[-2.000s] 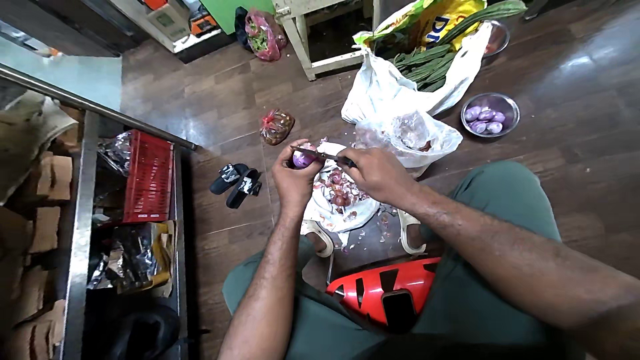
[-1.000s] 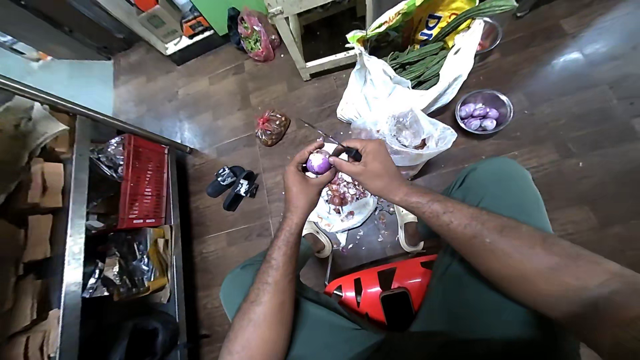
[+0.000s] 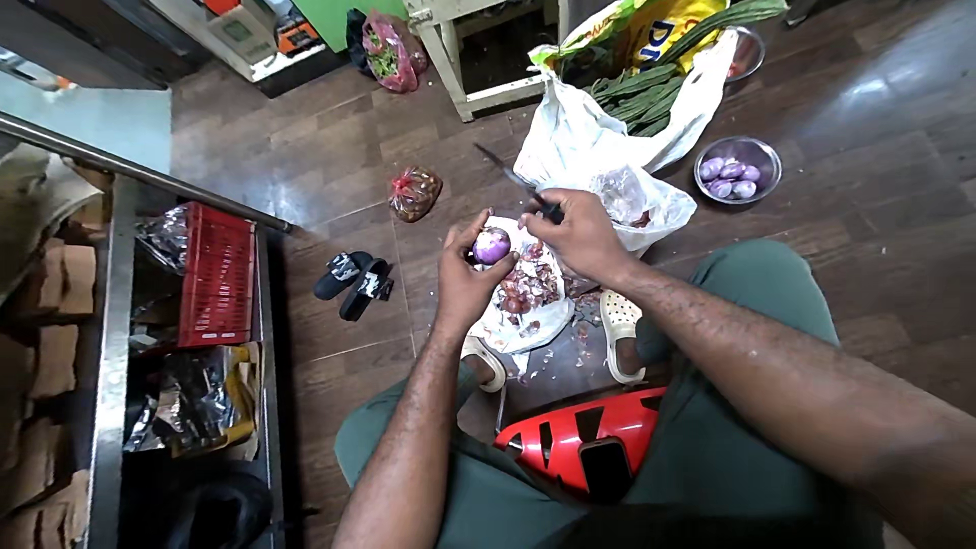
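A purple onion (image 3: 492, 245) sits between the thumb and fingers of my left hand (image 3: 469, 274). My right hand (image 3: 583, 232), just to its right, grips the black handle of a knife (image 3: 507, 169), whose blade points up and left, apart from the onion. Below both hands lies a white plastic bag (image 3: 534, 335) on the floor, bearing onion skins and several small unpeeled onions (image 3: 516, 303). Several peeled onions (image 3: 730, 179) are in a steel bowl (image 3: 775, 187) at the right. Another white bag (image 3: 671, 217) with onion skins or onions in it stands beyond my right hand.
Long green gourds (image 3: 648, 99) lie in a large bag behind. A small tied bag (image 3: 415, 194) and black slippers (image 3: 354, 284) are on the floor at left. A metal shelf (image 3: 114, 335) holds a red crate (image 3: 219, 274). A phone (image 3: 606, 467) rests on the red stool (image 3: 545, 438).
The knife in my right hand has moved away from the onion, which it was against in the oldest frame. More of the onion's purple surface faces the camera than in that frame.
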